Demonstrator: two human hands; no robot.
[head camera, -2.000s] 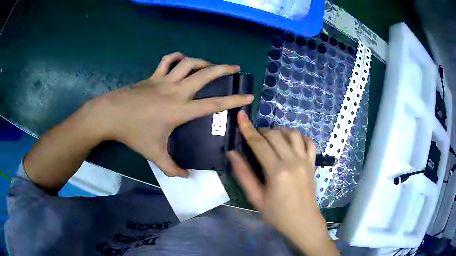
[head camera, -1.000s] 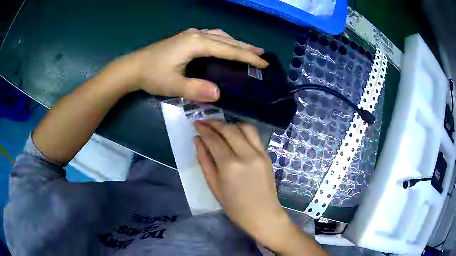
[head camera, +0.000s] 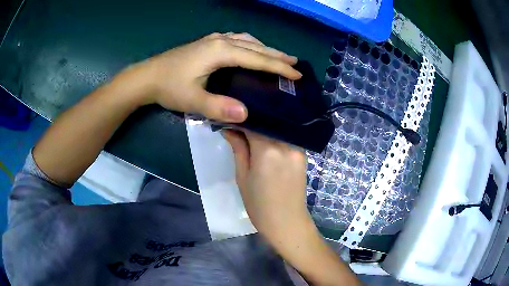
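My left hand (head camera: 203, 75) is shut on a black device housing (head camera: 268, 100), thumb on the near side and fingers over the far edge. The barcode label (head camera: 287, 85) shows on the housing. Its black cord (head camera: 371, 109) ends in a round plug lying over the perforated strip. My right hand (head camera: 270, 179) is at the housing's near edge; its fingertips are hidden beneath or behind it, so I cannot tell what they hold. A white label sheet (head camera: 217, 184) lies partly under the housing and my right hand.
At the right lie a clear sheet of round black pads (head camera: 357, 167) and a white perforated strip (head camera: 385, 181). Beyond is a white foam tray (head camera: 441, 195) holding a corded device (head camera: 489, 196). A blue basket (head camera: 335, 23) stands at the top, on the green bench (head camera: 72, 50).
The housing was turned, so its cord now reaches right. In the last second my right hand moved from the label sheet up against the housing's near edge, its fingertips going out of sight.
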